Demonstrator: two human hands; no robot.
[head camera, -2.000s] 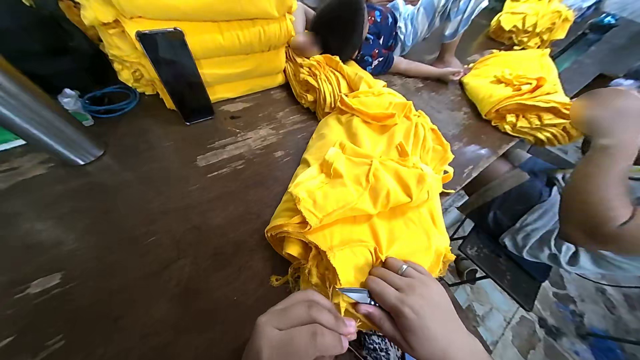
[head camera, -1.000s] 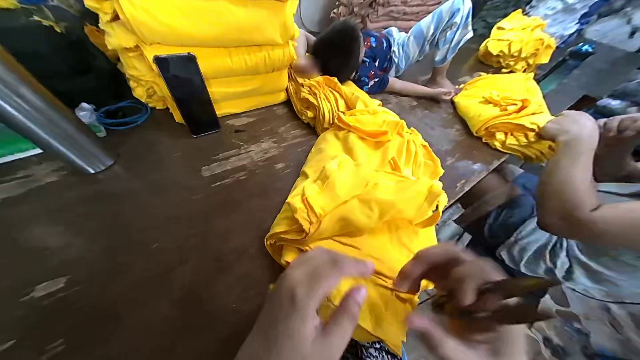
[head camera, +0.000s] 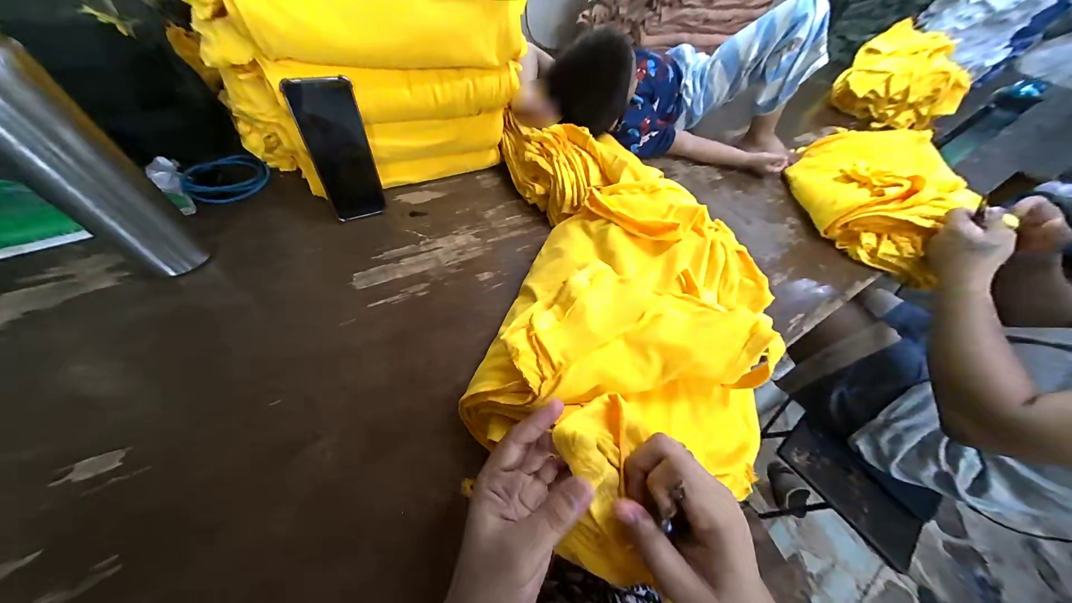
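Note:
A pile of folded yellow fabric pieces lies on the brown table, its near end between my hands. My left hand is palm up at the pile's near left corner, with its fingers apart and the thumb beside a raised yellow flap. Just right of that flap, my right hand is curled around a small metal tool, mostly hidden by the fingers. The right fingertips touch the flap; whether they also pinch it I cannot tell.
A smartphone leans on a tall yellow fabric stack. Left are a metal tube and a blue cable coil. A person lies across the far table; another person's arm is at right beside more yellow fabric.
Two seconds ago both hands were close together at the pile's near edge, with a metal blade showing between them. They have since moved apart, and a flap of fabric now stands raised between them.

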